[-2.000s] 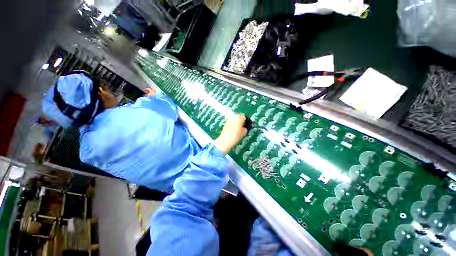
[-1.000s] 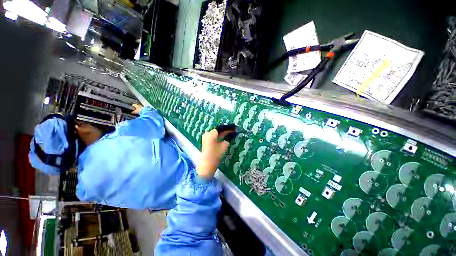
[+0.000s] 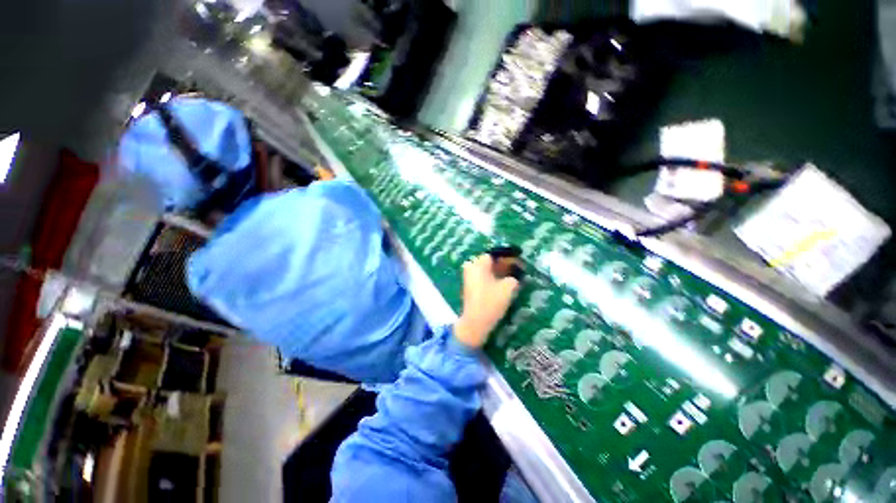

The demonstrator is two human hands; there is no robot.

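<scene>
A long green circuit board with rows of white half-filled circles runs diagonally along the pale-edged line. My left hand is over the middle of the board, fingers bent, the blue sleeve coming from the bottom edge. Something black covers or lies at its fingertips; whether it is finger cots or a held part cannot be told. A small pile of silvery leaded parts lies loose on the board just right of and below this hand. My right hand is not in view.
A person in blue clothing and cap is at the line on the left. The bench beyond holds pale parts in a tray, dark parts, blurred black-handled pliers and papers. Cartons stand lower left.
The view has swung and tilted between frames. My left hand stays over the board near the silvery pile. The dark-tipped fingers at the bottom edge two seconds ago are out of view.
</scene>
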